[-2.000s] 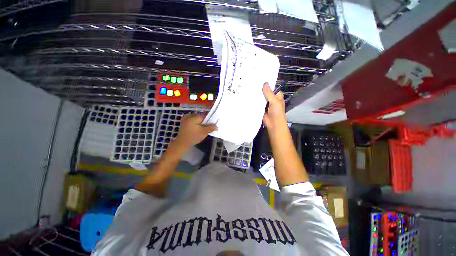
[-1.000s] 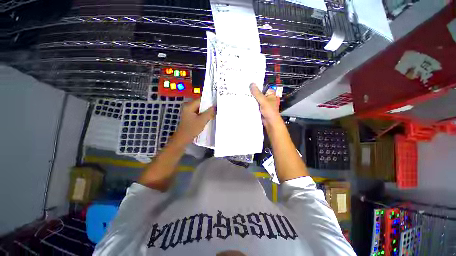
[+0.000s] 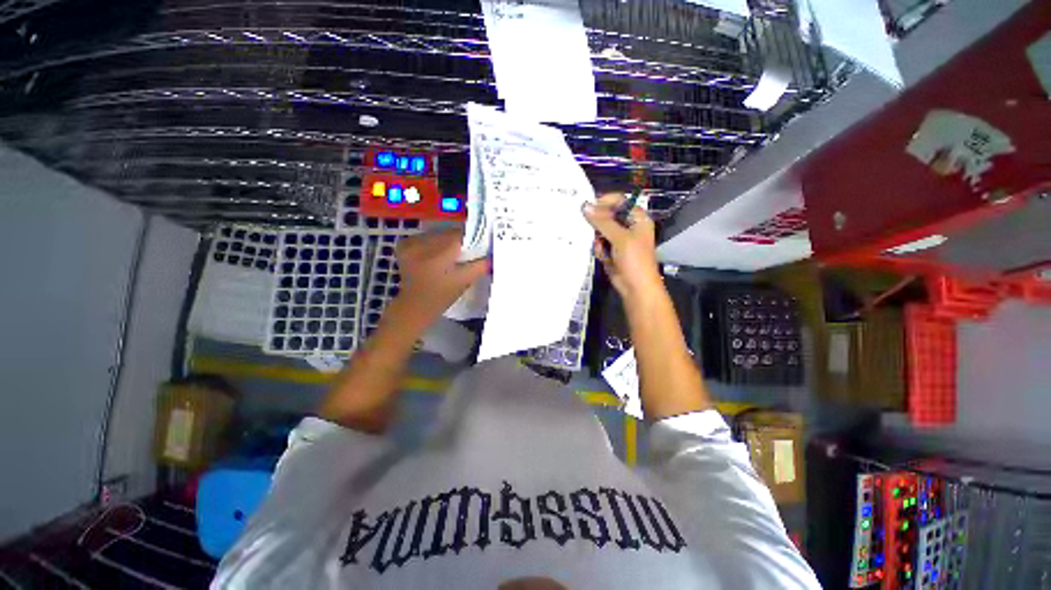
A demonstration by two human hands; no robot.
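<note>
A stack of white record sheets (image 3: 530,242) with print or handwriting is held up in front of the wire rack. My left hand (image 3: 436,274) grips the stack at its left edge; the fingers behind it are hidden. My right hand (image 3: 626,240) is at the right edge of the sheets, with a dark pen (image 3: 626,209) between its fingers. The right thumb and fingertips touch the top sheet's edge.
A white sheet (image 3: 542,63) hangs on the wire shelving (image 3: 288,104). A red light tray (image 3: 400,197) glows on the rack. White grid trays (image 3: 314,288) lie left, a black tray (image 3: 758,334) right. A red panel (image 3: 876,150) stands right. A blue stool (image 3: 231,507) is lower left.
The long top sheet that stood upright over the stack is now slanted with the stack, lower edge to the left. The pen now shows more clearly in my right hand.
</note>
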